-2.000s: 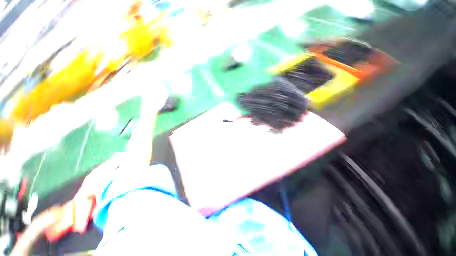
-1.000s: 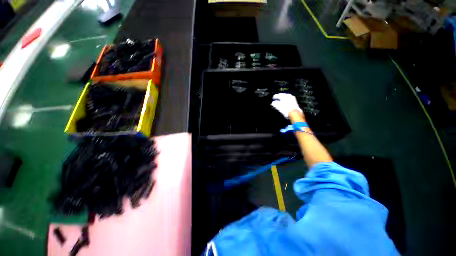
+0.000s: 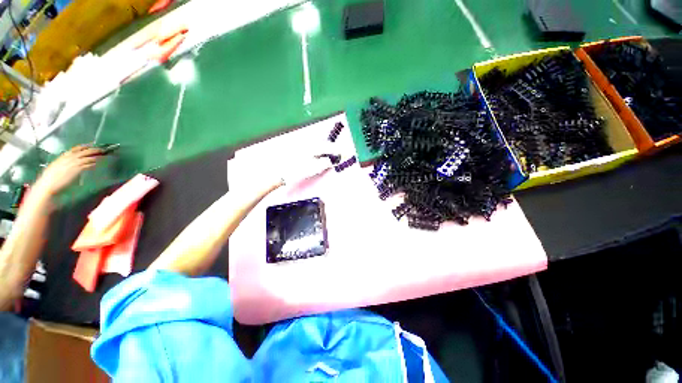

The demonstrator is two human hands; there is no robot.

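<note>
A black housing (image 3: 297, 230) lies open side up on the pink mat (image 3: 419, 277). My left hand (image 3: 305, 170), in a pale glove washed out against the mat, reaches over the mat's back part behind the housing. Small black slotted pieces (image 3: 345, 163) lie at its fingertips; whether it grips one cannot be told. Another loose piece (image 3: 336, 132) lies farther back. A large heap of such pieces (image 3: 441, 161) covers the mat's back right. A white shape at the bottom right edge (image 3: 662, 374) may be my right gloved hand, cut off and too unclear to read.
A yellow-edged bin (image 3: 550, 176) and an orange bin (image 3: 617, 105) of black pieces stand right of the heap. Black units (image 3: 363, 19) lie on the green belt (image 3: 247, 82). Orange-red flat pieces (image 3: 112, 224) and another person's hand (image 3: 67, 168) are at the left.
The view has swung left from the black trays, where my right hand was reaching one second ago. The housing shows on the mat, and my left hand is now over the mat.
</note>
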